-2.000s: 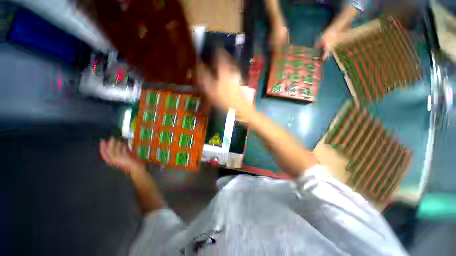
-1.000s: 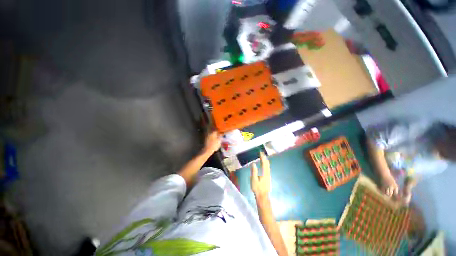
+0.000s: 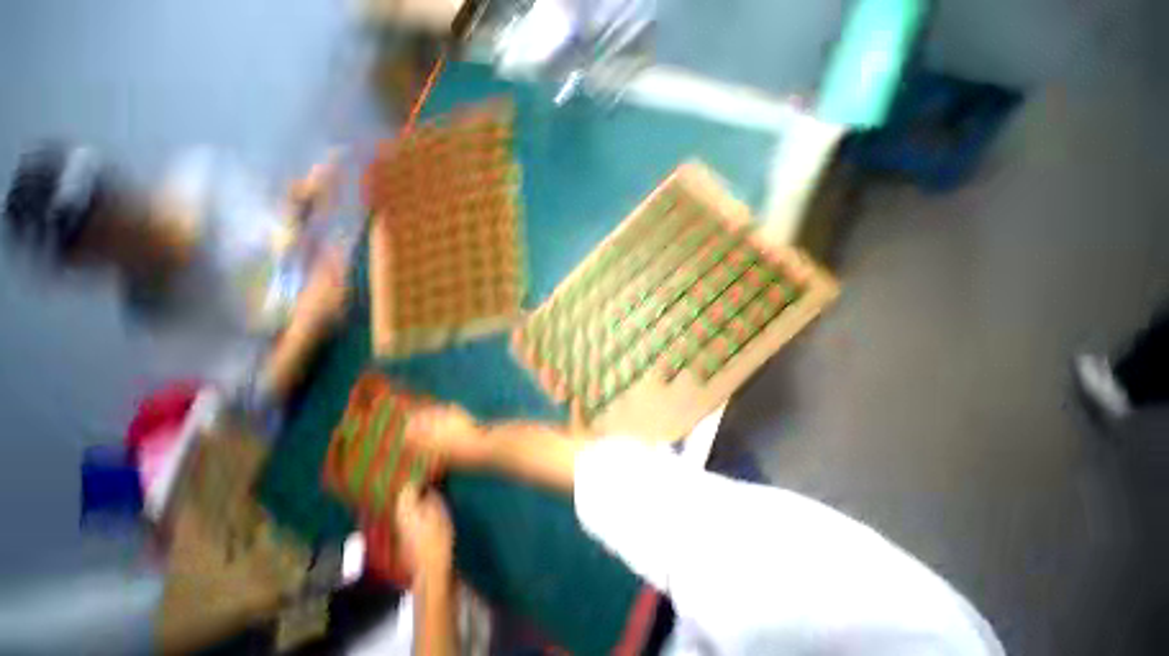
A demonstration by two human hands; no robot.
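An orange fixture (image 3: 363, 442) filled with green units lies at the lower left on the green bench mat, blurred by motion. My right hand (image 3: 442, 436) reaches in from the right and is at the fixture's right edge. My left hand (image 3: 423, 523) comes up from below and is at its lower right corner. Both hands appear to touch the fixture, but blur hides whether their fingers are closed on it.
Two tan sheets with rows of green-and-red units, one upright (image 3: 449, 237) and one slanted (image 3: 679, 301), lie beyond my hands. A person (image 3: 192, 237) is at the left, arm near the bench. Cardboard (image 3: 224, 551) is at the lower left.
The view has swung from the white machine and its orange cover to the bench. My hands have left the machine area and are now at the filled orange fixture.
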